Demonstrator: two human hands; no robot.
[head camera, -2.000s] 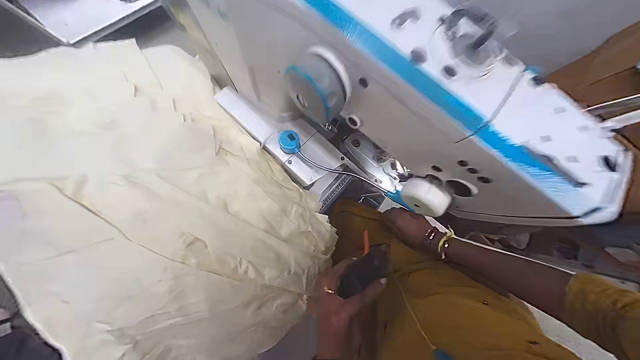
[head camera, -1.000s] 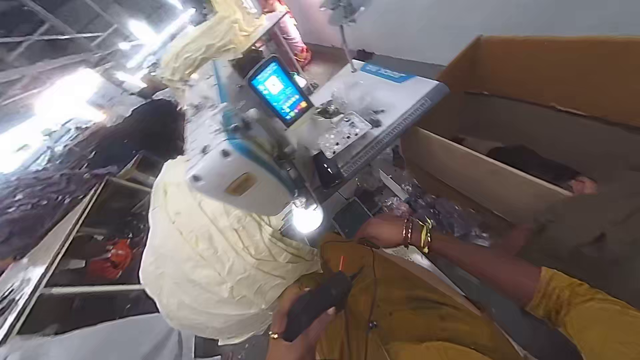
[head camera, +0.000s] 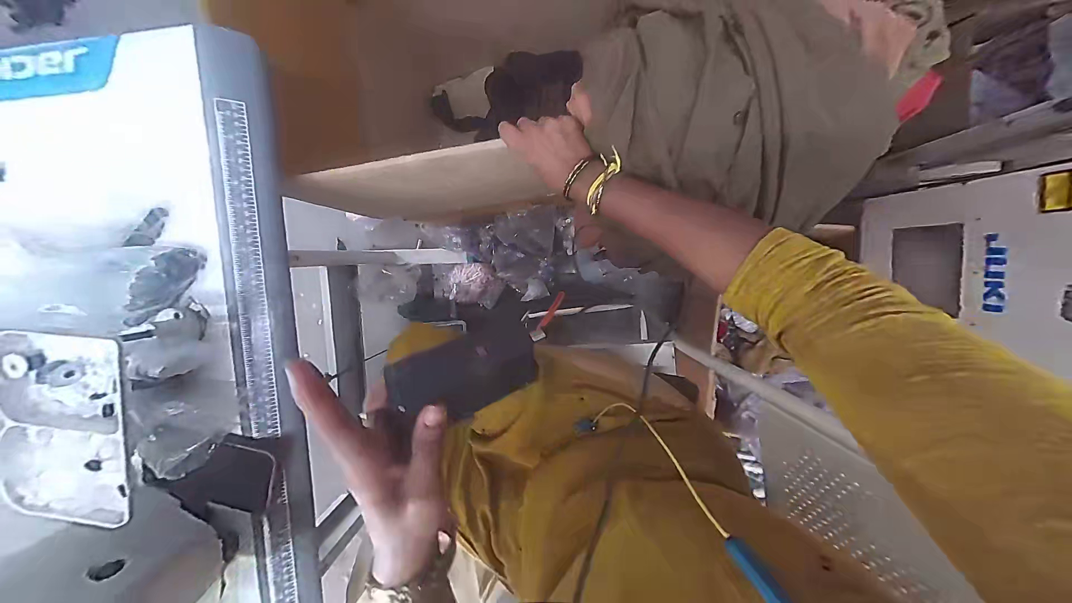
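My left hand (head camera: 385, 477) is at the lower left, its thumb on the lower edge of a dark rectangular device (head camera: 461, 368) and some fingers curled at its left end. One finger stretches away towards the machine bed. An orange strip (head camera: 550, 310) shows beside the device, above my mustard-coloured clothing (head camera: 586, 435). My right hand (head camera: 548, 146), with yellow and dark bracelets at the wrist, has its fingers over the top edge of a wooden panel (head camera: 419, 180). A yellow cord ending in a blue piece (head camera: 749, 569) lies across the clothing.
The sewing machine bed (head camera: 251, 293), with a ruler strip and a metal parts tray (head camera: 63, 427), borders the left. Brown-grey cloth (head camera: 712, 109) and a dark item (head camera: 532, 88) are beyond the panel. Plastic bags (head camera: 519, 243) lie below it. A perforated panel (head camera: 829, 502) stands at the right.
The view has swung far to the right, and the cream cloth is out of sight. My right hand has left the mustard cloth near the machine and is now on the wooden panel.
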